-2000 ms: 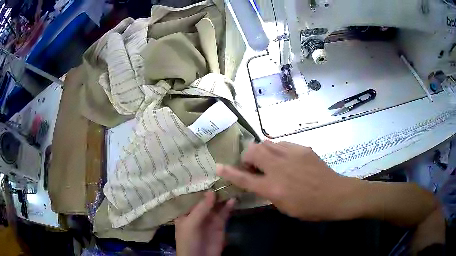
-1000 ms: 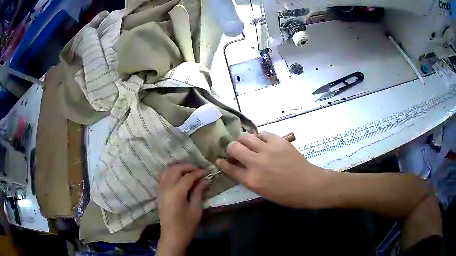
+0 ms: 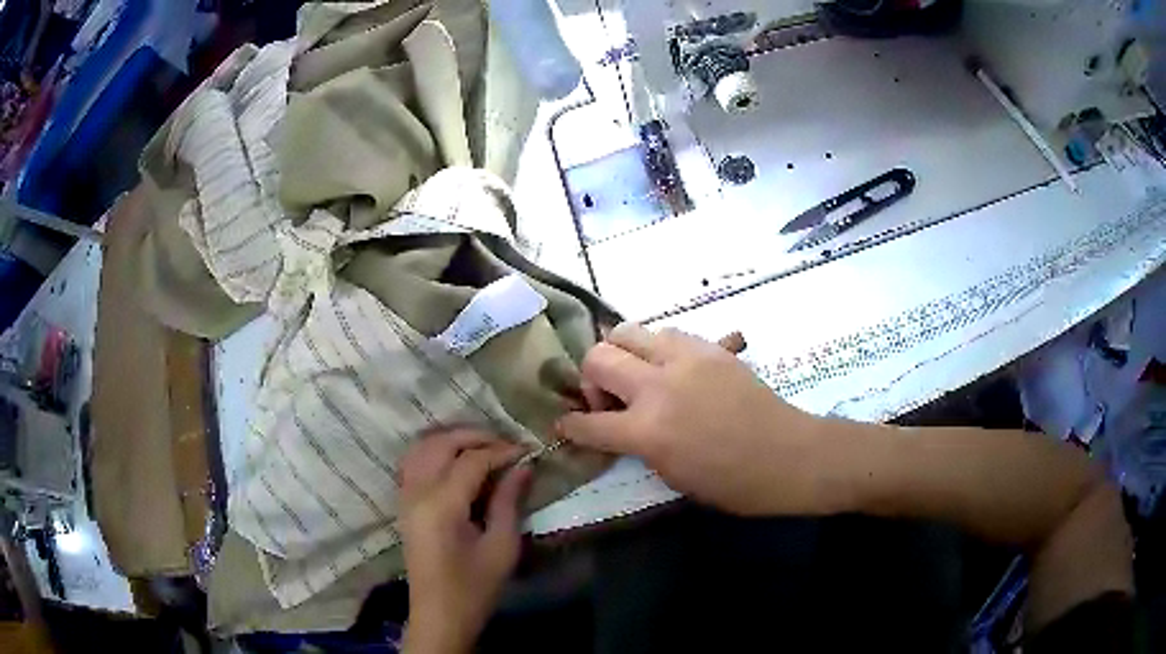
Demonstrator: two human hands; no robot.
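The khaki garment [image 3: 352, 141] lies crumpled left of the needle, its cream striped lining [image 3: 371, 415] spread toward the front edge. A white printed label [image 3: 492, 316] shows on it. My left hand [image 3: 463, 511] pinches the lining's edge between thumb and fingers. My right hand [image 3: 691, 409] grips the cloth close beside it, fingertips nearly meeting the left ones. A reddish-brown handle [image 3: 731, 342] sticks out behind my right hand; its shaft is hidden. A thin pale strand or metal tip shows between the fingertips; I cannot tell which.
The presser foot and needle [image 3: 661, 166] stand above the shiny plate [image 3: 611, 194]. Black thread snips [image 3: 850, 208] lie on the machine bed. A white rod [image 3: 1023, 121] lies by the machine base. Printed scale marks [image 3: 895, 345] run along the table's front. Brown cardboard or cloth [image 3: 134, 447] is at left.
Over two seconds my left hand has come up onto the lining's edge and my right fingers have closed on the cloth beside it. The brown handle has come into view. The whole view has shifted.
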